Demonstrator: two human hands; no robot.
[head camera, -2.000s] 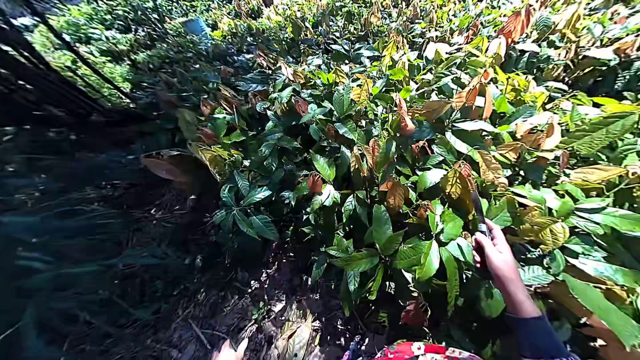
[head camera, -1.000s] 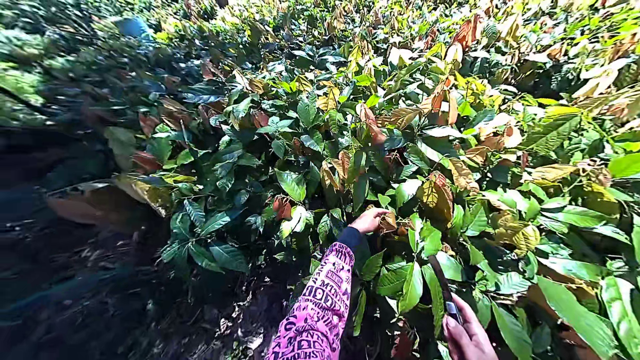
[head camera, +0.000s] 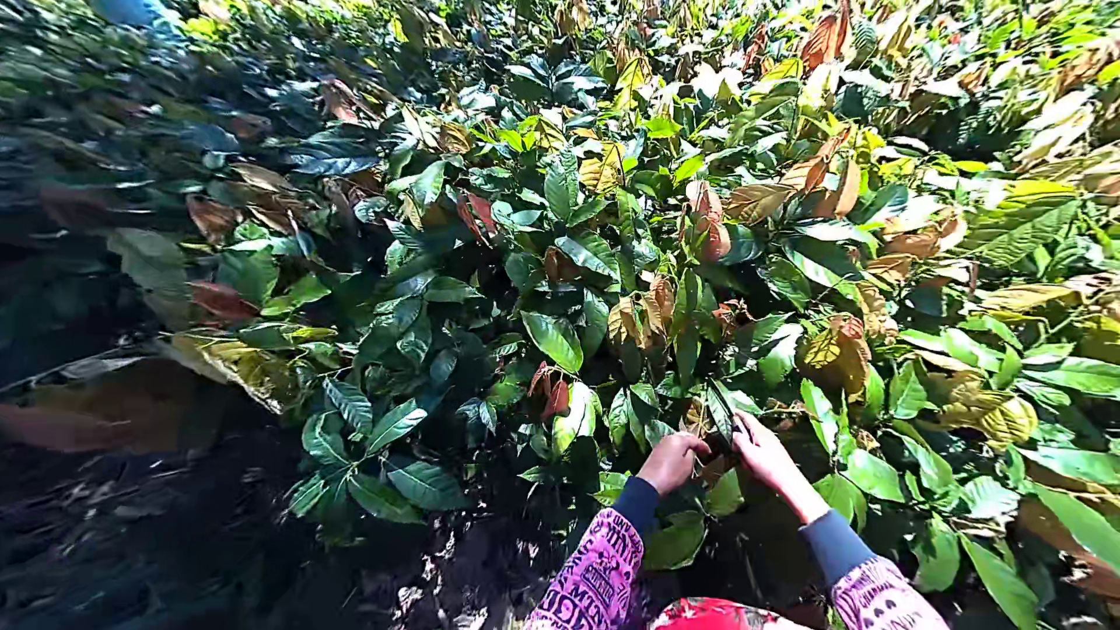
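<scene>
My left hand (head camera: 674, 461) is among the lower leaves of the leafy plants, its fingers closed around what looks like a thin stem. Close to its right, my right hand (head camera: 763, 448) grips a dark knife (head camera: 720, 411), whose blade points up and slightly left between the leaves. The two hands are a short distance apart. Brown, wilted leaves (head camera: 697, 418) hang just above my left hand. Foliage partly hides the fingertips and the stem.
Dense green plants with yellow and reddish-brown leaves (head camera: 836, 354) spread ahead and to both sides. A large dry leaf (head camera: 114, 407) lies at the left. Shaded ground with leaf litter (head camera: 437, 586) shows at the bottom. A pale blue object (head camera: 131, 12) is at the top left.
My left hand, near the bottom edge two seconds ago, has reached up into the plants. My right hand has brought the knife in beside it.
</scene>
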